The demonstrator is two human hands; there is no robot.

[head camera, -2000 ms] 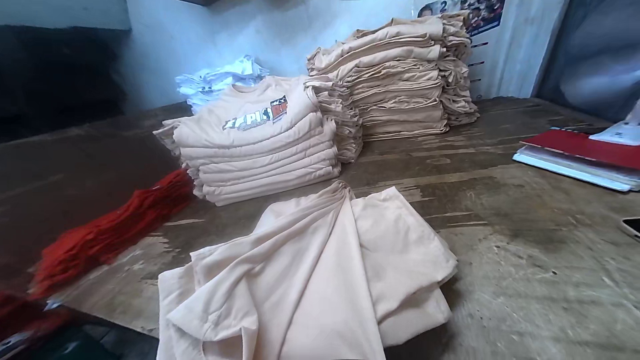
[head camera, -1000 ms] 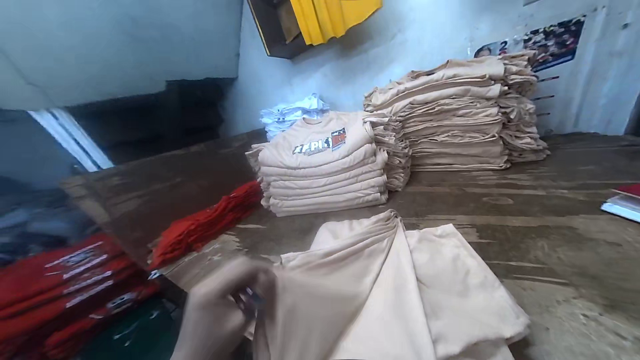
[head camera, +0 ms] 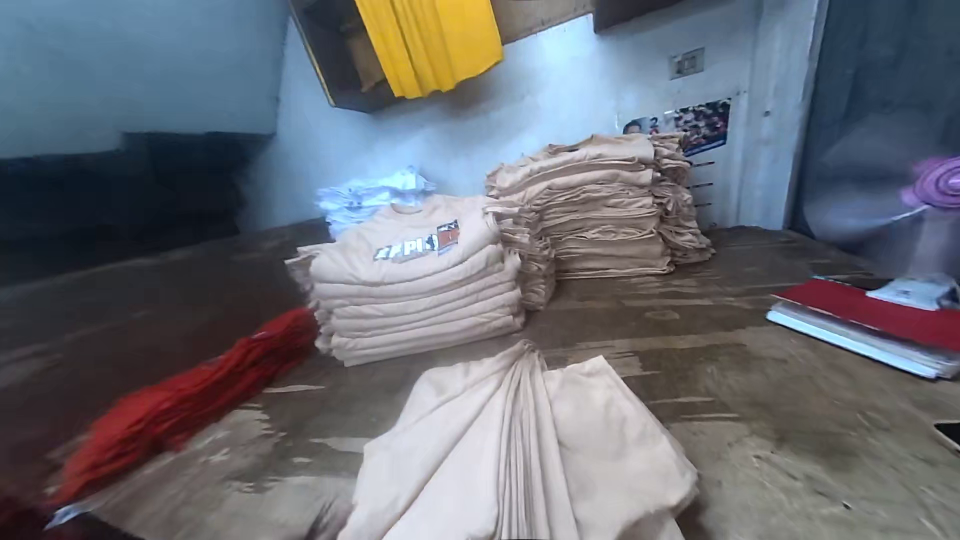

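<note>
Beige fabric garments (head camera: 450, 457) lie fanned out at the bottom centre, with narrow folds gathered to a point at the top and broader panels on both sides. At their lower left edge is a dark blurred patch, which may be part of my left hand; its shape and hold are unclear. My right hand is out of view. Just behind sits a neat stack of folded beige T-shirts (head camera: 420, 300), the top one with a printed chest design. A taller stack of beige garments (head camera: 600, 217) stands behind it to the right.
Red garments (head camera: 195, 390) lie in a long pile at the left of the worn wooden table (head camera: 735, 405). White garments (head camera: 367, 199) are stacked at the back. A red folder (head camera: 870, 311) lies on papers at the right, near a blurred pink fan (head camera: 934, 184). Yellow cloth (head camera: 431, 45) hangs from a wall shelf.
The hand seen at the left of the loose beige garments one second ago has left that spot. Several narrow folds now show in the middle of the garments. The view has shifted.
</note>
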